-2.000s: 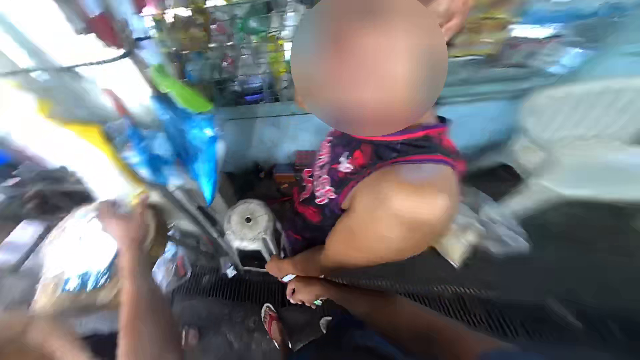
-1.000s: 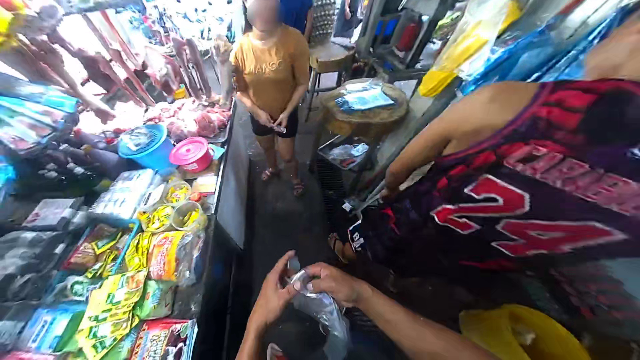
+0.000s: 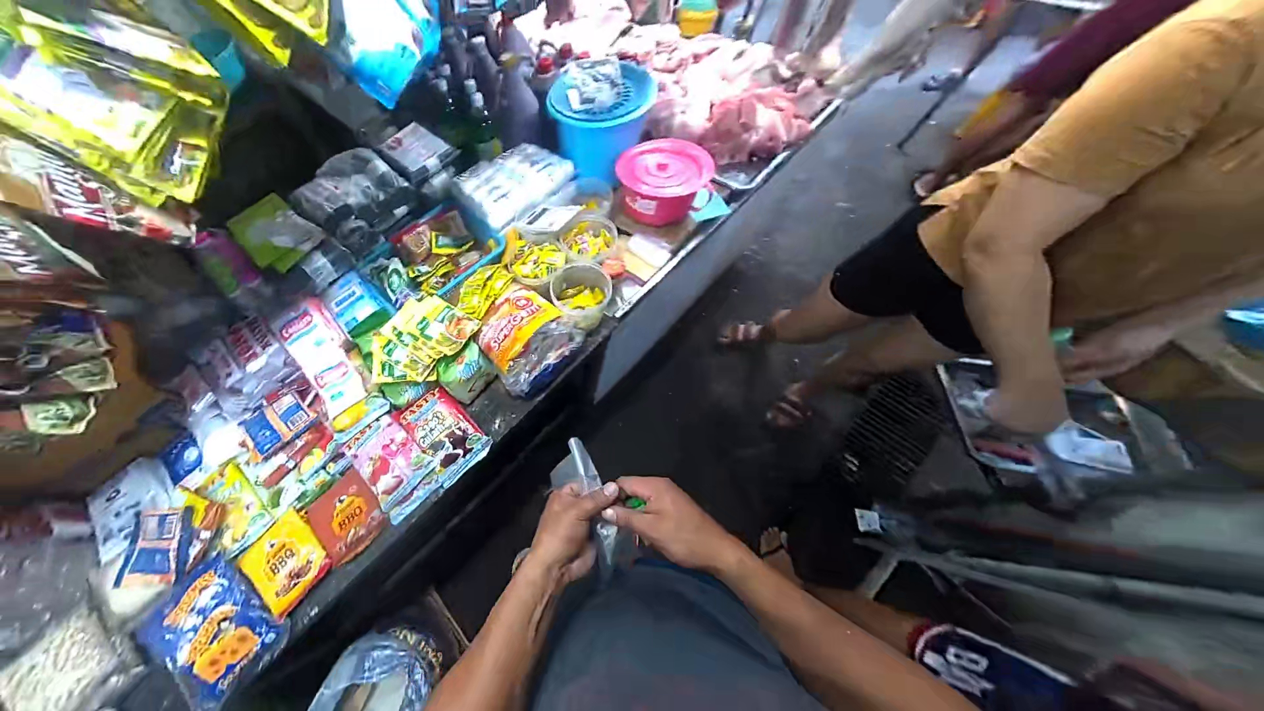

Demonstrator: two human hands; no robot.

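My left hand (image 3: 570, 528) grips a clear plastic bag (image 3: 583, 469) close to my body, low in the middle of the view. Part of the bag sticks up above the fingers and part hangs beneath them. Touching it at the fingertips, my right hand (image 3: 667, 518) pinches a small green item (image 3: 634, 503) against the bag; what it is cannot be made out. Both hands are beside the front edge of a stall counter laid with packets, among them a yellow BBQ snack packet (image 3: 283, 563) and a brown one (image 3: 346, 516).
On the counter stand a blue bucket (image 3: 600, 123), a pink lidded tub (image 3: 667, 181), tubs of yellow sachets (image 3: 581, 293) and raw meat (image 3: 755, 123). At right a person in a tan shirt (image 3: 1136, 148) bends over a metal tray (image 3: 1155, 434). Plastic-lined container (image 3: 380, 676) below.
The view has swung left to the counter. The person in the tan shirt, upright a second ago, now bends at the right. My hands still hold the clear bag, and the green item now shows.
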